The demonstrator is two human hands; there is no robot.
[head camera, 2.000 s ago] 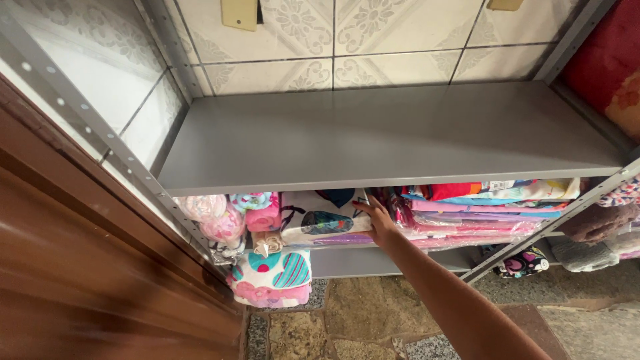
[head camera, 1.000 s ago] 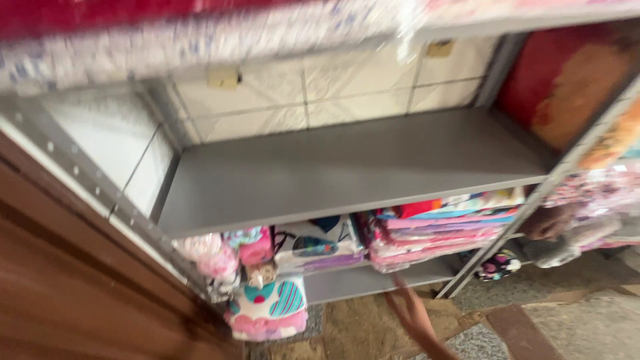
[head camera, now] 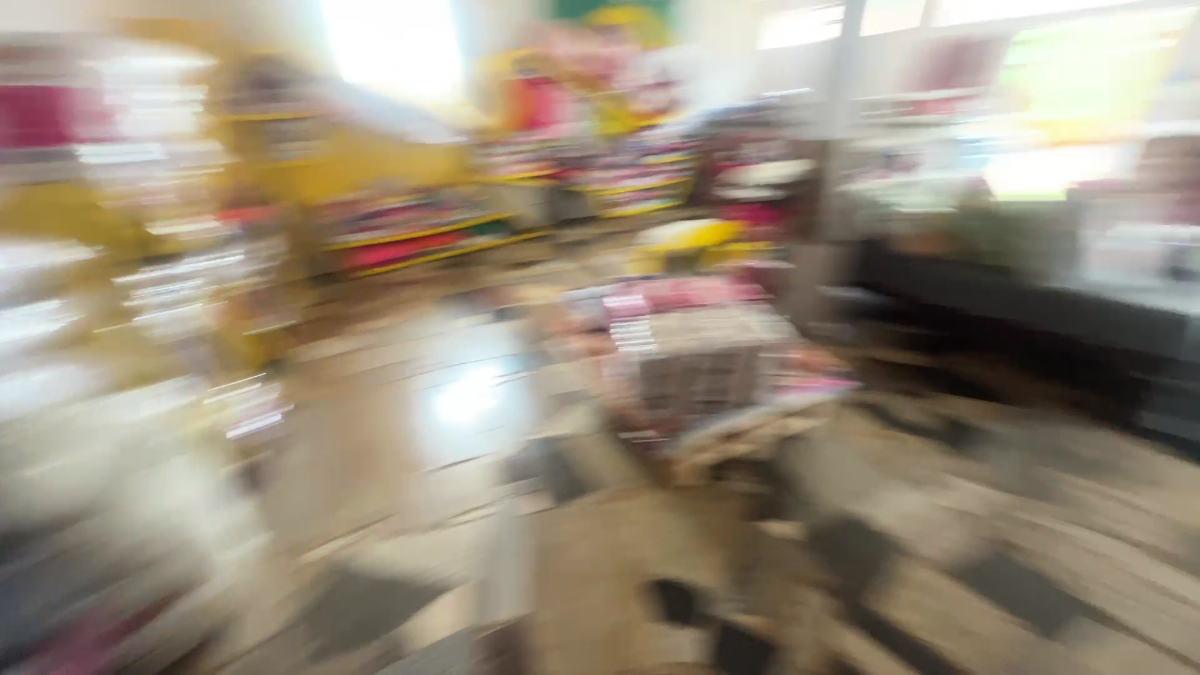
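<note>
Neither my left hand nor my right hand shows in the head view, which is heavily blurred. Near the middle stands a low stack of goods [head camera: 703,366], pink and white on top with a grey-brown block at its front. What the goods are cannot be told. Behind the stack is a yellow and white thing [head camera: 689,246], too smeared to name.
A patterned stone floor [head camera: 600,562] spreads across the foreground. Yellow-edged shelves [head camera: 431,239] with colourful goods line the back left. Blurred pale goods [head camera: 122,450] rise close on the left. A post [head camera: 830,169] and a long dark structure [head camera: 1031,300] stand right.
The view has swung from the grey metal shelf to a wider room. My right hand, by the folded textiles two seconds ago and below them one second ago, is out of view.
</note>
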